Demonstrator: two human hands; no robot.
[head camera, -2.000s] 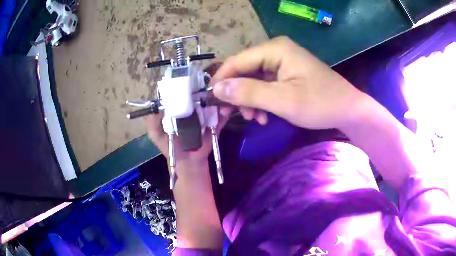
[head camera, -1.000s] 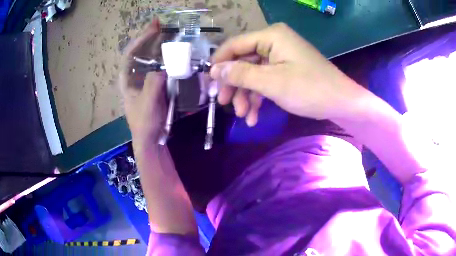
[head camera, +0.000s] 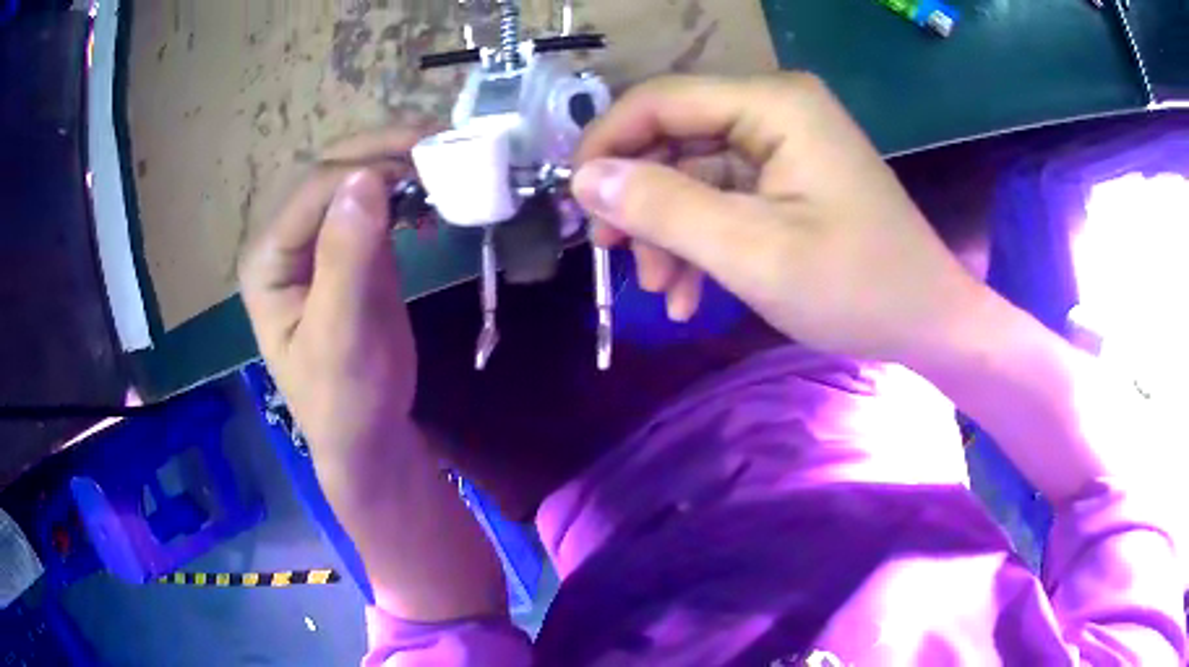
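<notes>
The white model motorcycle (head camera: 467, 172) is held over the bench's front edge, its white cowl facing me. Its coil spring (head camera: 510, 37) and black crossbar (head camera: 443, 59) point away from me. Two long silver stems (head camera: 602, 293) with flared ends point towards me. My left hand (head camera: 346, 280) is closed at the dark left handlebar end. My right hand (head camera: 730, 196) pinches the right handlebar end beside the cowl; its fingertips hide that end.
Brown stained cardboard (head camera: 261, 117) lies on the dark green bench (head camera: 1004, 78). A green lighter with a blue end (head camera: 928, 13) and a thin silver rod (head camera: 1132, 46) lie at the top right. Blue bins or stools (head camera: 163, 502) stand below left.
My left hand has moved from under the model to its left handlebar. The model has moved up and slightly right, and the cowl is tilted. My right hand stays at the right handlebar.
</notes>
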